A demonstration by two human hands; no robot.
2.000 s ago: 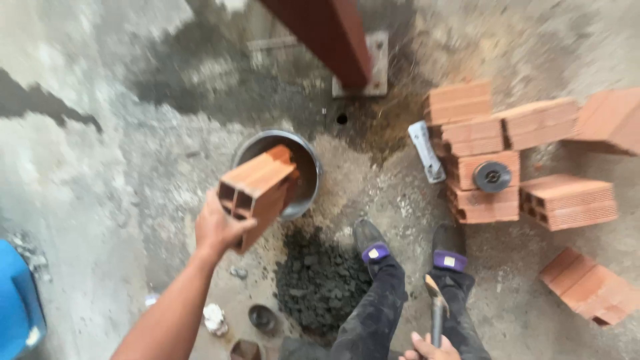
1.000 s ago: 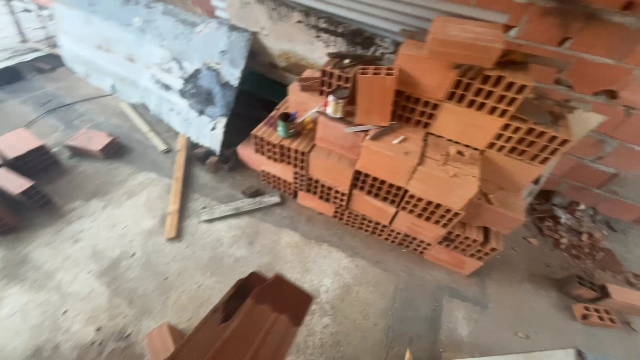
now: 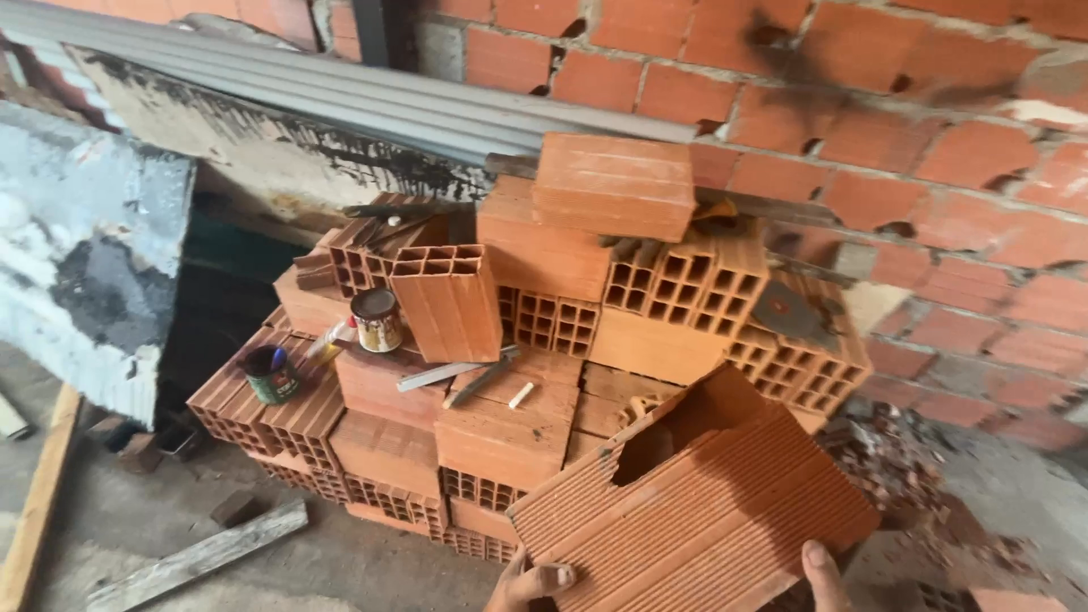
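A large ribbed hollow clay brick (image 3: 697,510) with a broken opening in its upper side is held between my two hands at the lower right. My left hand (image 3: 529,585) grips its lower left corner. On its right edge rests the thumb of my right hand (image 3: 823,578); the other fingers are hidden. Beyond it stands a stack of hollow clay bricks (image 3: 501,425). An upright hollow brick (image 3: 449,306), a paint-stained can (image 3: 376,321), a green can (image 3: 270,376), metal strips (image 3: 442,374) and a white stick (image 3: 521,394) are on the stack.
A brick wall (image 3: 765,93) and a corrugated metal sheet (image 3: 357,93) run behind the stack. At the left leans a blue-white panel (image 3: 76,255). Wooden boards (image 3: 204,557) lie on the concrete floor, and brick rubble (image 3: 901,467) lies at the right.
The view has swung from the bucket and mortar pile to the brick stack. My right hand, earlier on a tool's handle, is now on a brick. The stack is now nearer.
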